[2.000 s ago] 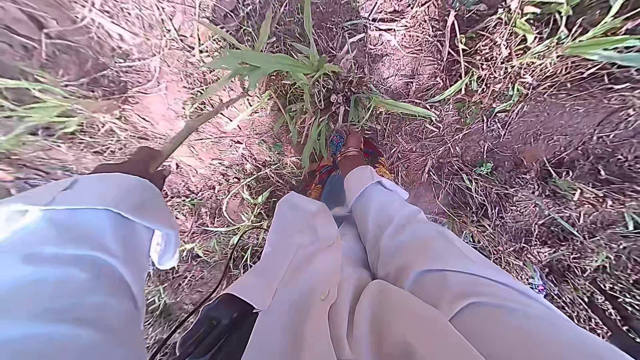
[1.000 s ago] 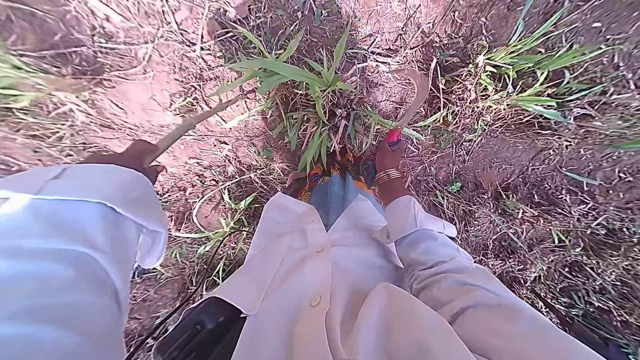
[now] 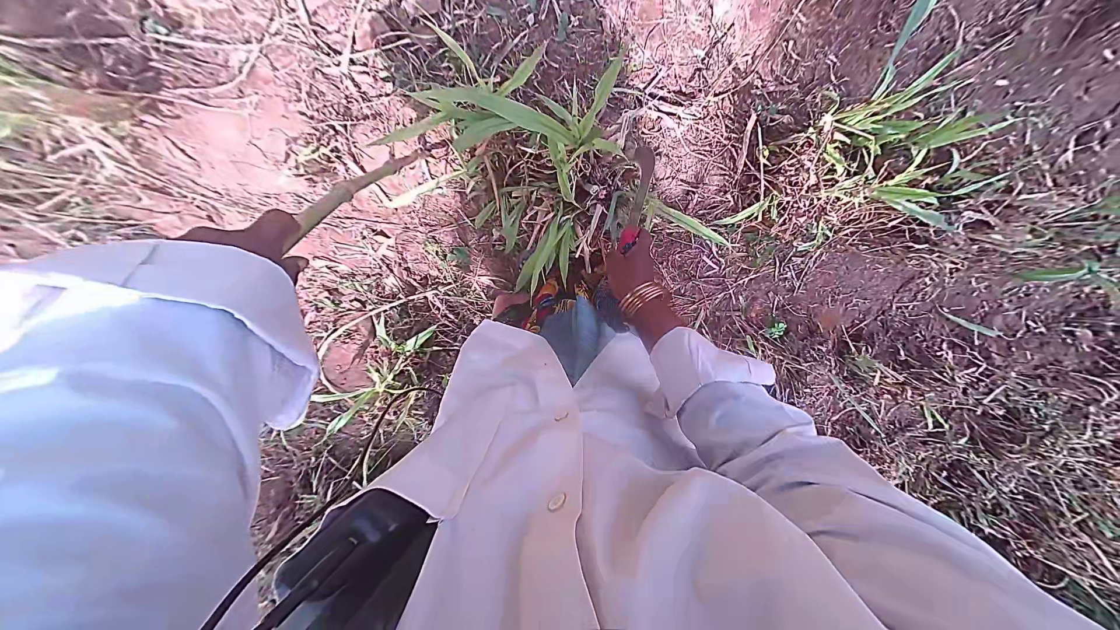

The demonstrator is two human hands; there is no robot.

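Note:
At the left, my left hand [image 3: 278, 238] is closed around a wooden stick [image 3: 350, 190], whose far end points toward a leafy green grass clump [image 3: 560, 131]. My right hand [image 3: 632, 262], with bangles at the wrist, grips a curved blade, likely a sickle [image 3: 643, 179], by its red handle end [image 3: 628, 239]. The blade stands at the right side of the clump, close to its base. Part of the blade is hard to make out among the leaves. Most of the handle is hidden in the fist.
A second grass tuft [image 3: 910, 166] grows at the right. Dry cut stalks [image 3: 989, 420] cover the reddish soil. A small green plant [image 3: 381, 376] stands at lower left, near a black cable [image 3: 372, 437] and a black bag or case [image 3: 359, 560] by the white coat.
Since one second ago, the curved blade has turned and moved left, closer to the clump. Two seconds ago my right hand was lower at the clump's base. The left hand still holds the stick.

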